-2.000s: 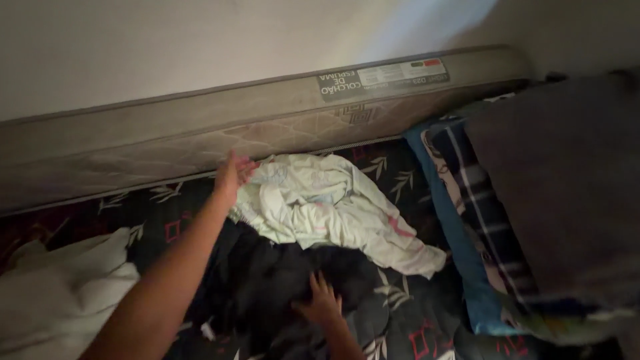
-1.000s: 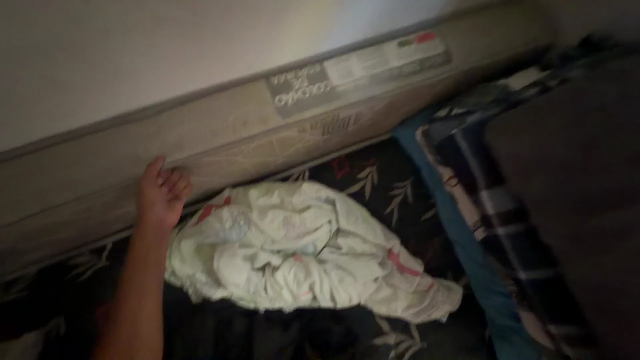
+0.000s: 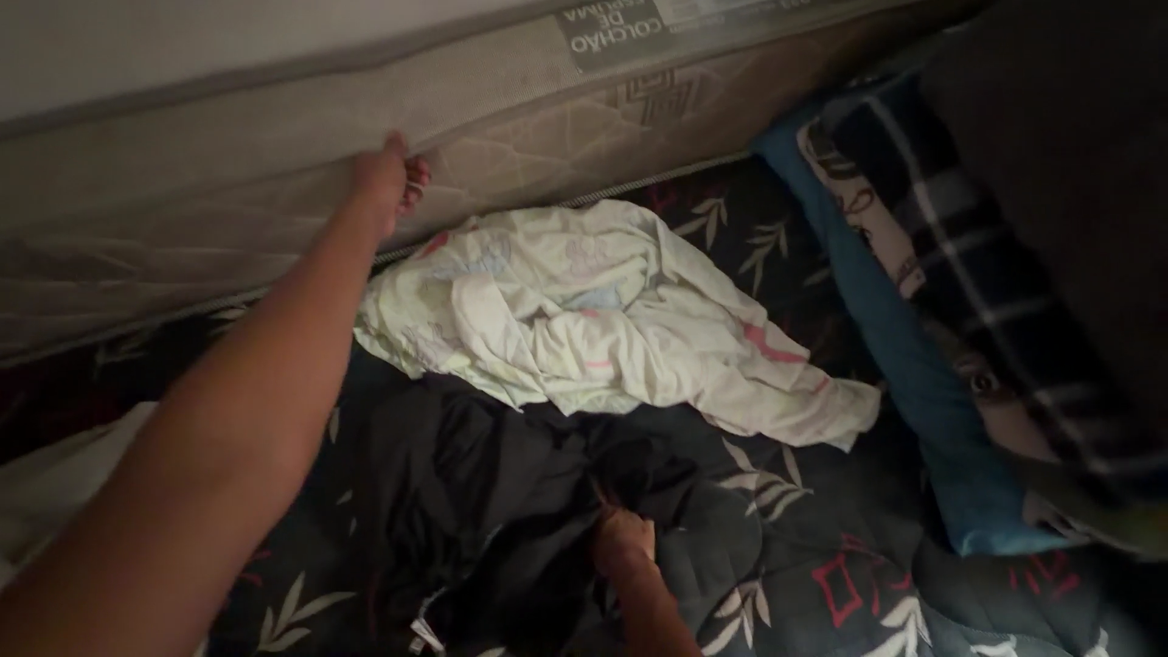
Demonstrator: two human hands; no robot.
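Observation:
My left hand (image 3: 394, 182) is raised in front of the upright mattress, its fingers curled with nothing visible in them. Lower in view, my right hand (image 3: 625, 538) is closed on a piece of black cloth (image 3: 511, 511), which lies bunched and wrinkled; a small white tag shows at its bottom edge. Just above the black cloth, and partly touching it, lies a crumpled pale printed cloth (image 3: 584, 319) with pink and bluish marks. Both cloths rest on a dark quilted surface (image 3: 776, 547) patterned with leaves and red shapes.
A beige foam mattress (image 3: 511, 164) stands on its side along the wall, bearing a printed label. On the right is a stack of folded bedding with a blue piece (image 3: 876, 338) and a dark plaid blanket (image 3: 958, 219). Whitish fabric (image 3: 64, 474) lies at the left edge.
My left hand has left the pale cloth's edge, and its fingers have curled. My right hand, spread on the black cloth two seconds ago and out of sight one second ago, is now closed on it.

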